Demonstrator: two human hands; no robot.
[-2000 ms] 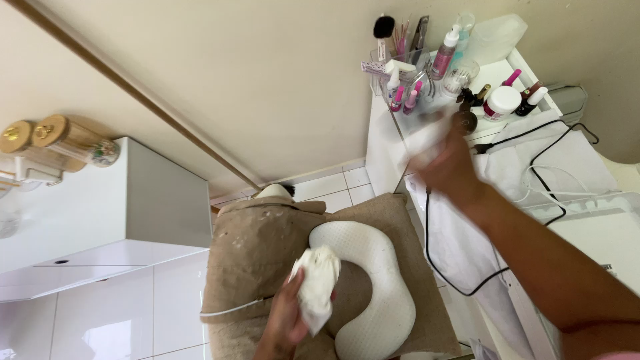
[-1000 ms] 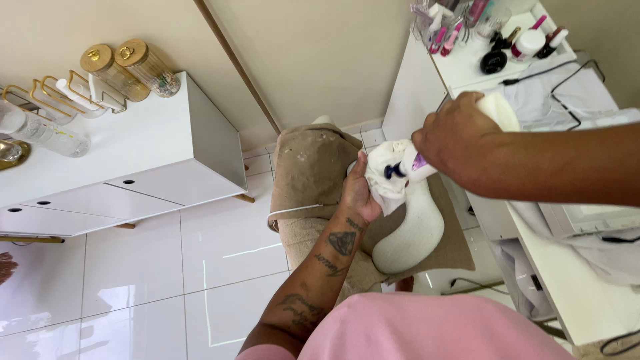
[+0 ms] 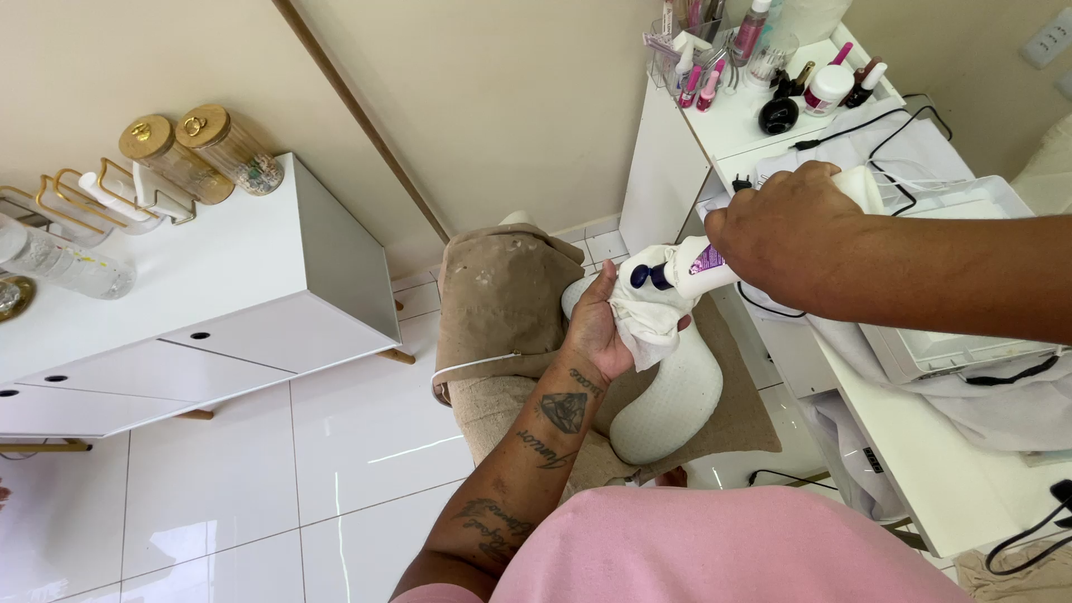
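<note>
My left hand (image 3: 605, 322) is palm up at the middle of the head view, holding a crumpled white cloth (image 3: 649, 327). My right hand (image 3: 779, 222) grips a white plastic bottle (image 3: 710, 266) with a purple label, tilted with its neck down toward the cloth. The bottle's dark blue flip cap (image 3: 651, 276) stands open against the cloth. Whether any liquid comes out cannot be seen. Below the hands lies a white curved neck pillow (image 3: 670, 410) on a brown-covered treatment bed (image 3: 502, 293). My right fingertips are partly hidden behind the bottle.
At right, a white table (image 3: 904, 469) bears cloths, cables and a white tray-like case (image 3: 938, 356). Behind it, a white shelf unit (image 3: 720, 126) holds a white jar (image 3: 829, 90) and several small bottles. A white cabinet (image 3: 243, 251) with lidded jars (image 3: 230, 151) stands left on the tiled floor.
Two seconds ago my hands were apart, the right blurred near the shelf unit. One second ago the bottle was at the cloth, as now. The view has shifted between frames.
</note>
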